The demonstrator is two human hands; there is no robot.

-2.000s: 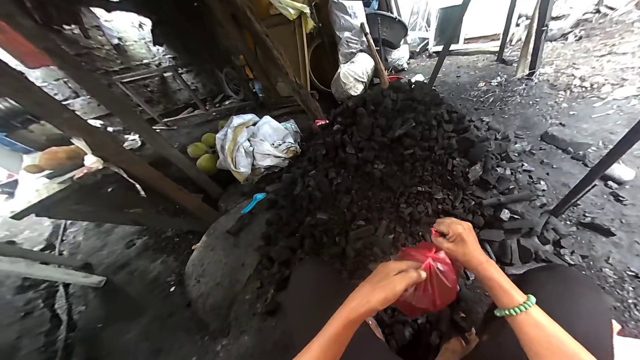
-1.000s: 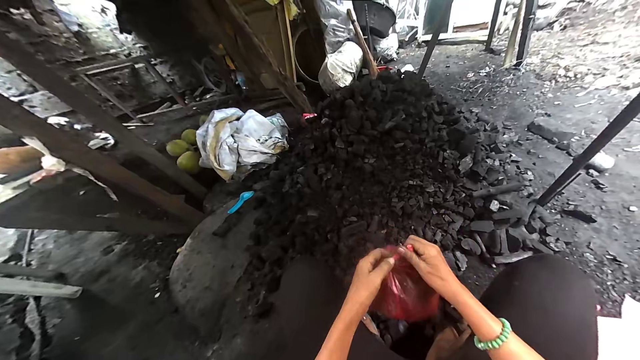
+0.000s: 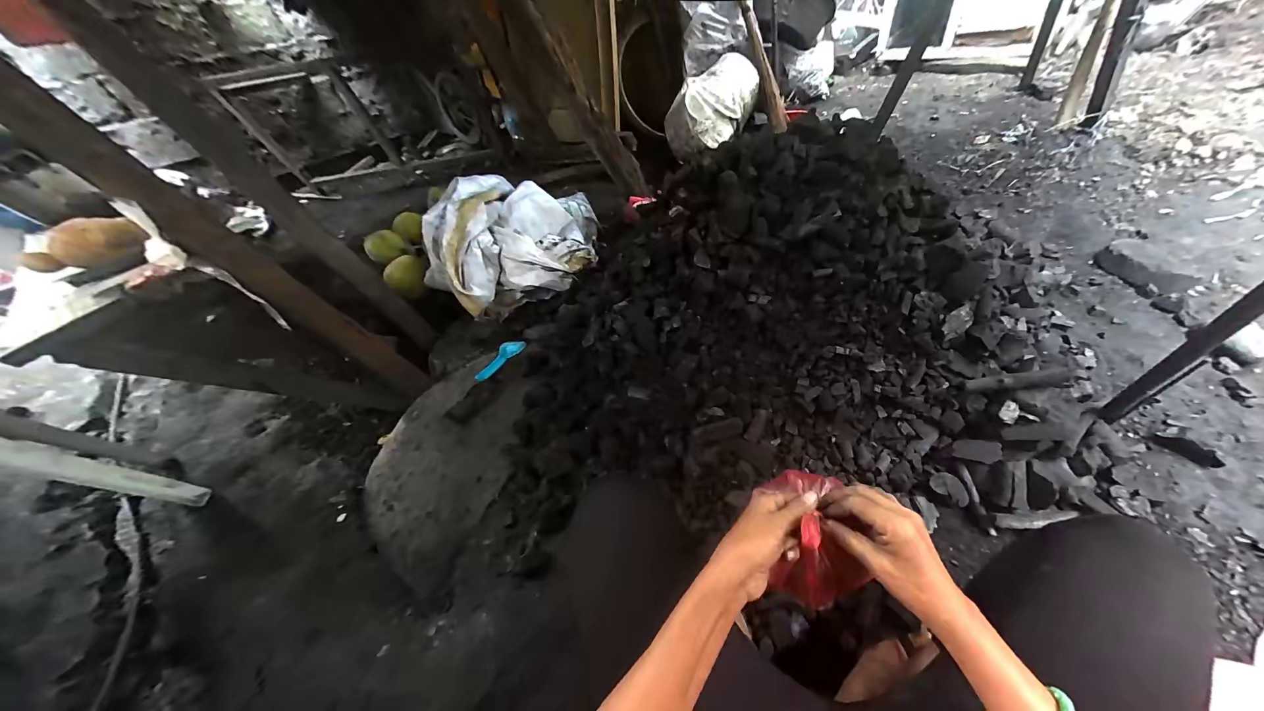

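A red plastic bag (image 3: 822,573) hangs between my knees at the near edge of a heap of charcoal (image 3: 790,326). My left hand (image 3: 758,538) pinches the gathered top of the bag between thumb and fingers. Close against it, my right hand (image 3: 884,533) grips the same bunched plastic from the other side. The fingers of both hands nearly meet there, and a twisted red end sticks out between them. What the bag contains is hidden by its film.
A large rounded stone (image 3: 434,484) lies left of the heap, with a blue plastic piece (image 3: 501,361) near its top. Behind are a crumpled white sack (image 3: 509,242) and several green round fruits (image 3: 405,275). Wooden posts (image 3: 247,262) slant across the left; a dark pole (image 3: 1185,355) leans at right.
Both hands have stayed on the neck of the red bag, and their fingers have shifted on it. Between two seconds ago and now they have drawn closer together.
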